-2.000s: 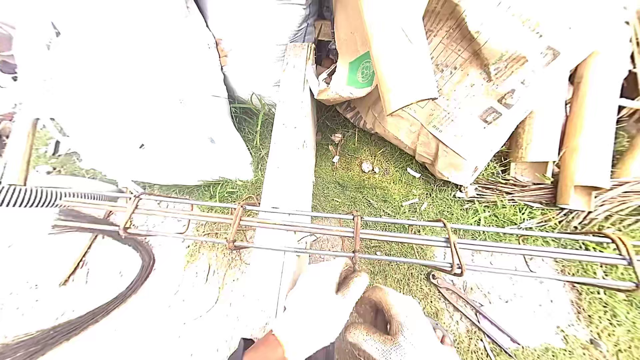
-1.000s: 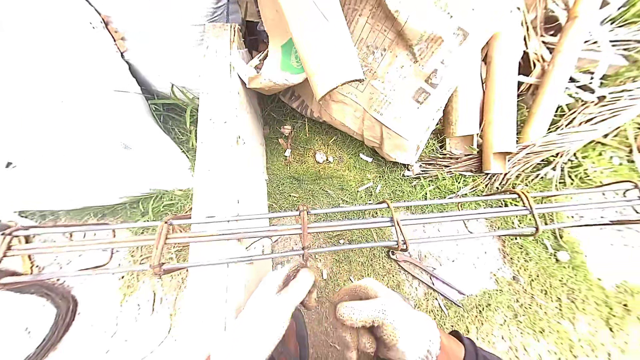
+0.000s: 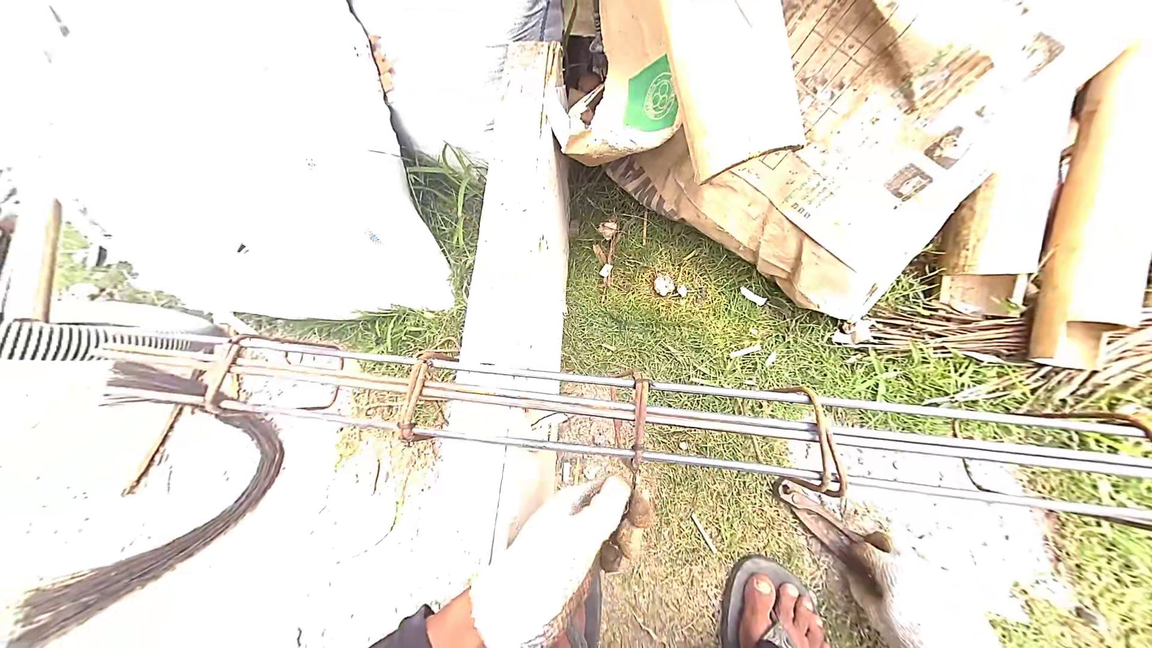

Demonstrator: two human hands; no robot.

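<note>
A long reinforcing cage of steel bars [image 3: 720, 414] with bent, rusty stirrups runs across the head view. My left hand [image 3: 558, 549], in a pale knit glove, is just below the stirrup [image 3: 640, 418] near the middle, thumb and fingers pinched together at a thin wire hanging there. Lower right, my gloved right hand [image 3: 900, 585] is at the handles of metal pincers [image 3: 814, 517], its fingers closed around them; the handle ends are hidden. The pincers' jaws are beside the lower edge of another stirrup [image 3: 826, 441].
A wooden plank [image 3: 513, 225] passes under the cage. A bundle of dark tie wire [image 3: 261, 459] curves at left beside a corrugated hose [image 3: 81, 342]. Paper sacks [image 3: 765, 216] and bamboo pieces [image 3: 1080, 225] are beyond the cage. A sandalled foot [image 3: 774, 603] stands on the grass.
My right hand has moved right, away from beside my left hand, and has closed on the pincers, which lay untouched in the earlier frames. My left hand remains near the middle stirrup.
</note>
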